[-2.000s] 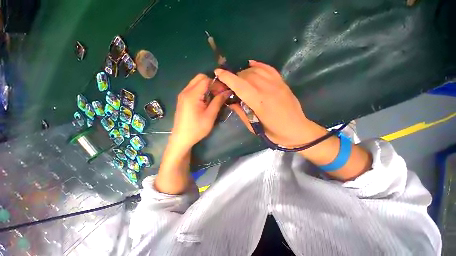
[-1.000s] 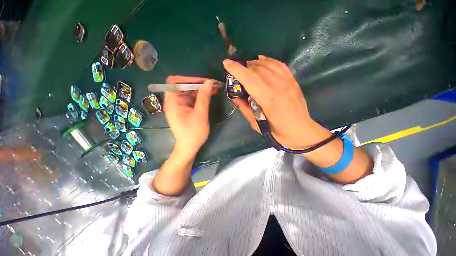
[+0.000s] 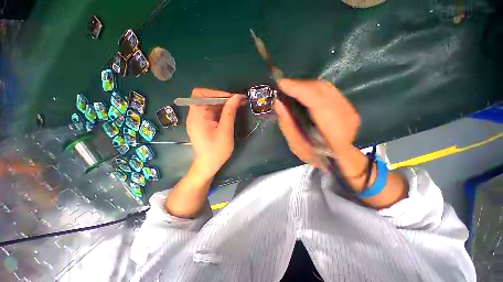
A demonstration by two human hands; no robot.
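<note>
My left hand [image 3: 210,128] holds silver tweezers [image 3: 205,101] between thumb and finger, their tip at the left edge of a dark module [image 3: 261,99]. The module faces up, with a shiny rim and yellow bits inside. My right hand [image 3: 321,118] is partly blurred and holds the soldering iron [image 3: 267,57] in its palm, the thin tip pointing up and left, away from the module. My right fingertips are at the module's right edge; whether they touch it I cannot tell. Thin solder wire [image 3: 165,143] runs below my left hand.
Teal modules [image 3: 133,120] lie clustered at left beside a solder spool [image 3: 84,152]. A single dark module [image 3: 166,115], more dark modules [image 3: 138,62] and a round disc [image 3: 162,64] lie near them. A rounded beige object [image 3: 363,1] is cut off at the top edge.
The tweezers came into view in my left hand, and their tip met the module. My right hand opened from around the module and shifted right, with the iron tip moving right.
</note>
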